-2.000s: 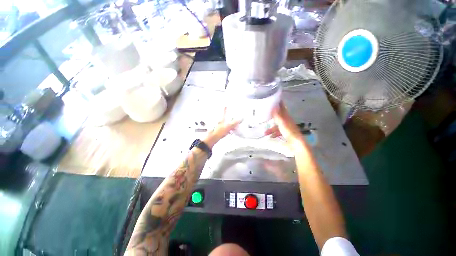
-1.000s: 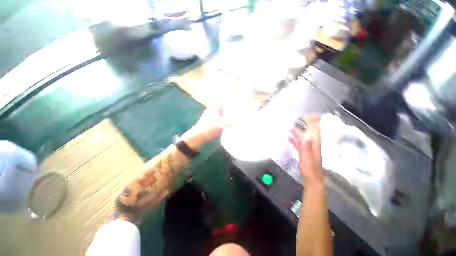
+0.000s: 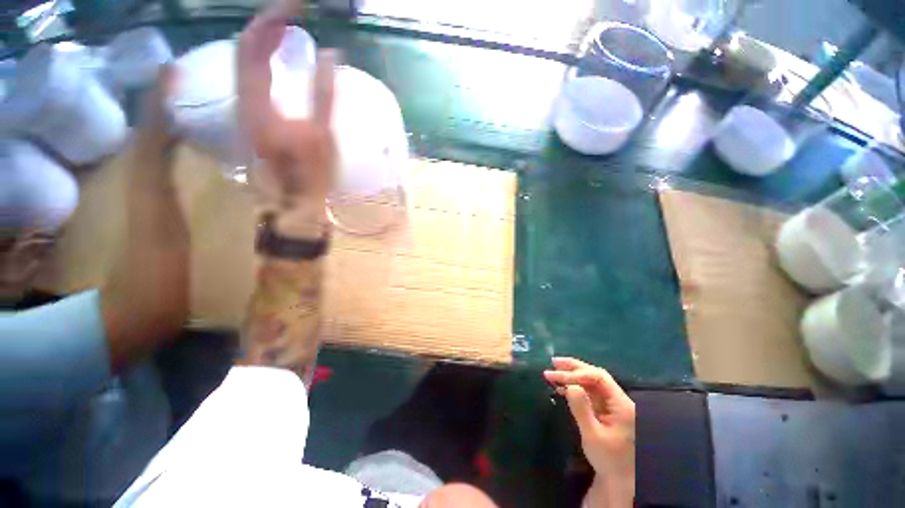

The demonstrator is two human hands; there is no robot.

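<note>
My left hand (image 3: 288, 129), blurred, is raised over the cardboard (image 3: 447, 258) with its fingers apart. A white bowl-shaped housing (image 3: 372, 134) with a clear rim at its lower end stands on the cardboard just right of this hand. Another white housing (image 3: 208, 94) is behind and to the left, and a small white part shows between my fingers; whether I touch either is unclear. My right hand (image 3: 595, 412) is low, near the dark machine edge, fingers slightly curled and apart, with nothing seen in it.
A co-worker's arm (image 3: 149, 228) in a light blue sleeve reaches in close at my left. More white housings (image 3: 74, 109) stand at the far left. White bowls (image 3: 595, 114) and clear cups (image 3: 630, 50) are at the back. Two bowls (image 3: 843, 335) stand by the grey metal table (image 3: 804, 446).
The view has swung left from the press to the bench. The white piece between my hands is no longer there. My left hand is over the cardboard; my right hand is low and apart from it.
</note>
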